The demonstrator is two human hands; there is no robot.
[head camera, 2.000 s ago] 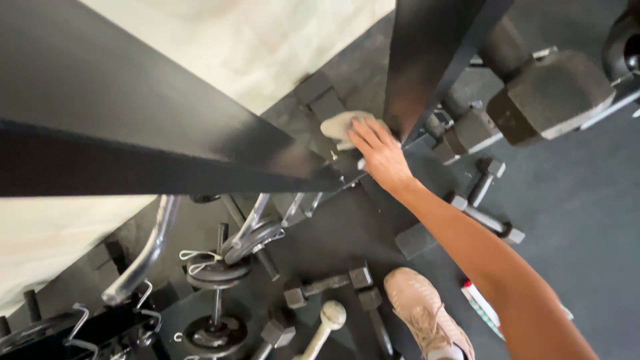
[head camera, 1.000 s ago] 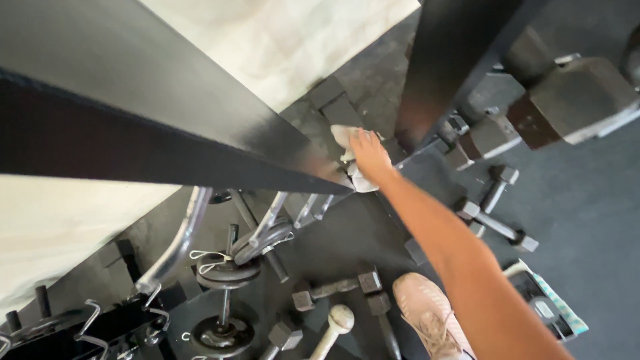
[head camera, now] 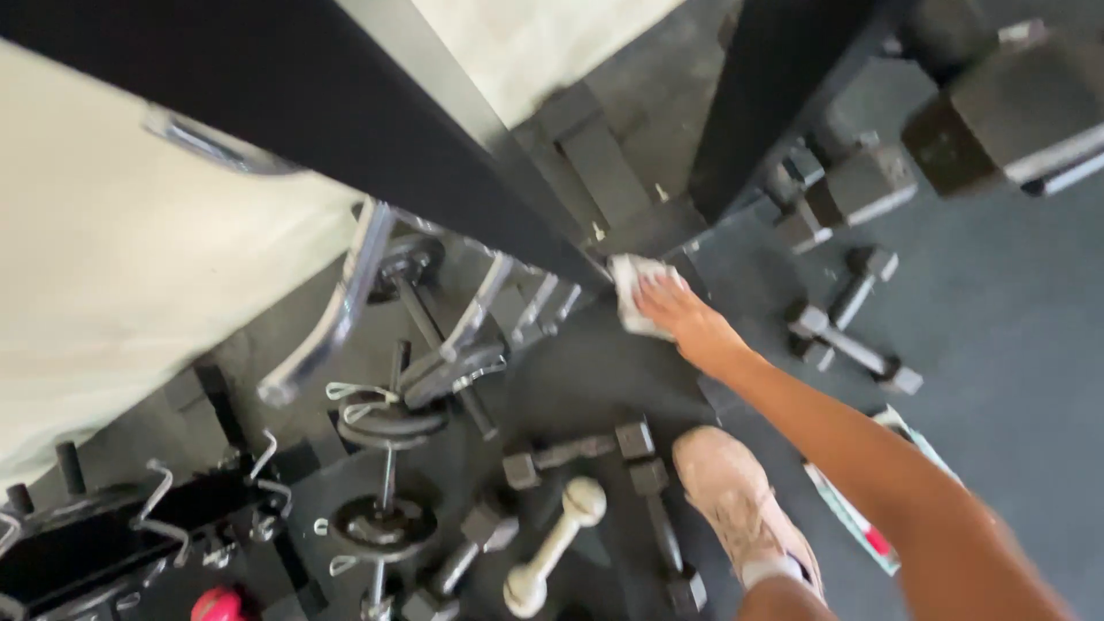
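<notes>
My one visible hand (head camera: 677, 310), which looks like the right, reaches down from the lower right with a crumpled white cloth (head camera: 634, 289) under its fingers. The cloth lies against the foot of a black metal upright (head camera: 483, 172) of a rack, near the dark base plate. A second black upright (head camera: 768, 95) rises just beyond to the right. My left hand is out of view.
Curved chrome hooks (head camera: 341, 310) stick out from the upright. Weight plates (head camera: 384, 522), a cream dumbbell (head camera: 556, 548) and several hex dumbbells (head camera: 849, 341) lie around the dark floor. A pink shoe (head camera: 733, 492) stands below my hand. Large dumbbells (head camera: 1018, 112) sit at upper right.
My visible hand has moved with the cloth from between the two uprights to the near side of the left upright's foot. The view has shifted.
</notes>
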